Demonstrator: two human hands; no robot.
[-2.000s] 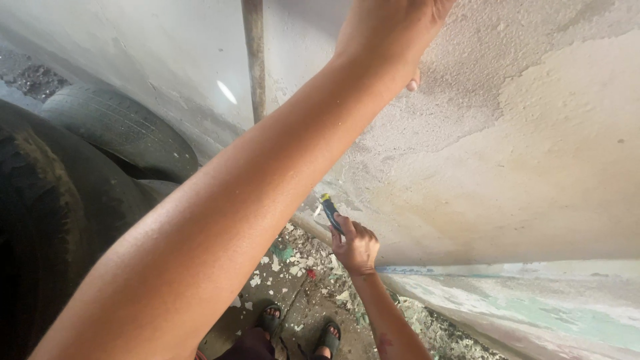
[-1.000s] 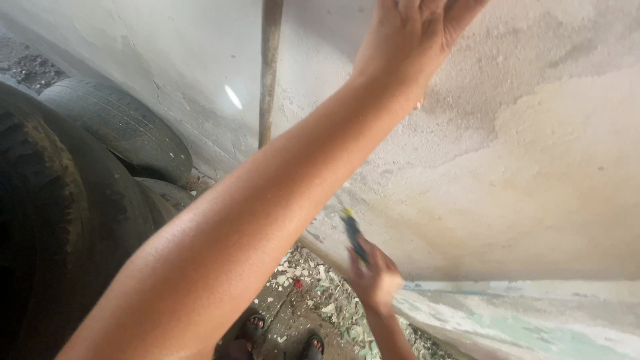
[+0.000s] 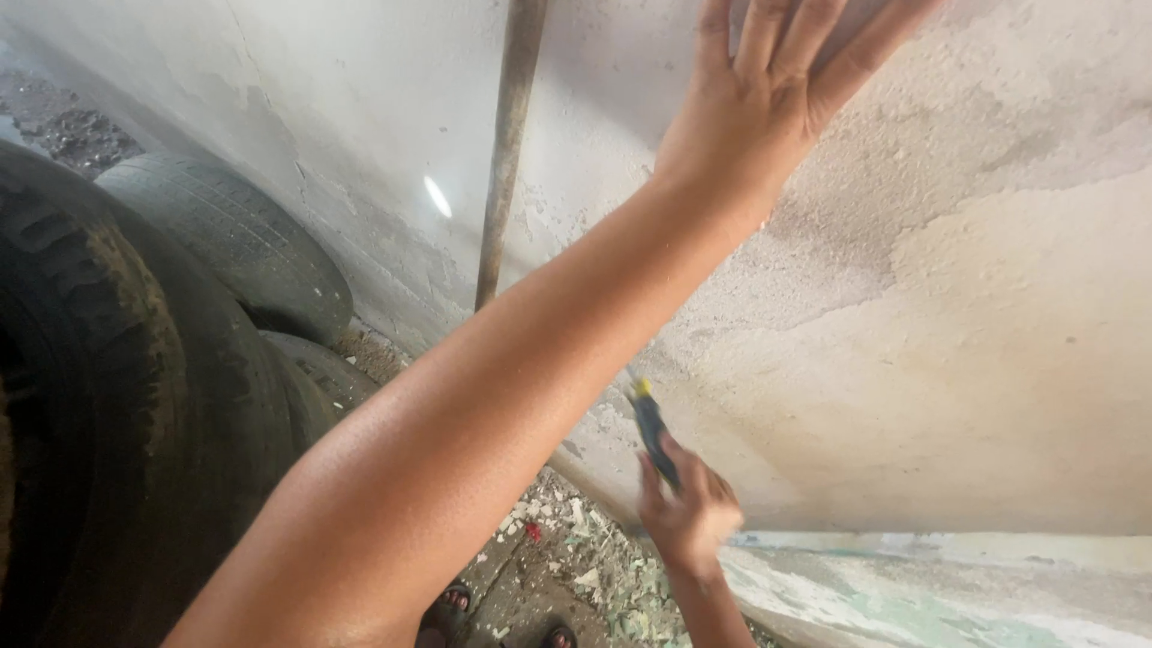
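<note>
My left hand [image 3: 765,85] rests with fingers spread on the upper part of a worn plaster wall [image 3: 990,360]; its fingertips run off the top edge. My forearm crosses the middle of the view. Lower down, my right hand [image 3: 688,508] grips a hand tool [image 3: 654,427] with a dark handle and a yellow collar. A thin metal tip points up-left, close to the wall's lower part. Blur and my left forearm keep the tip from being made out clearly, so its exact kind cannot be told. Patches of the wall are rough and bare.
Large rubber tires [image 3: 207,360] stand at the left, with another tire [image 3: 243,243] against the wall. A pole [image 3: 511,135] leans on the wall. Paint flakes [image 3: 621,576] litter the floor around my sandaled feet [image 3: 457,596]. A ledge with peeling green paint [image 3: 945,603] lies lower right.
The fingers of my left hand have come into view, spread on the wall. My right hand still holds the tool and has shifted a little against the wall.
</note>
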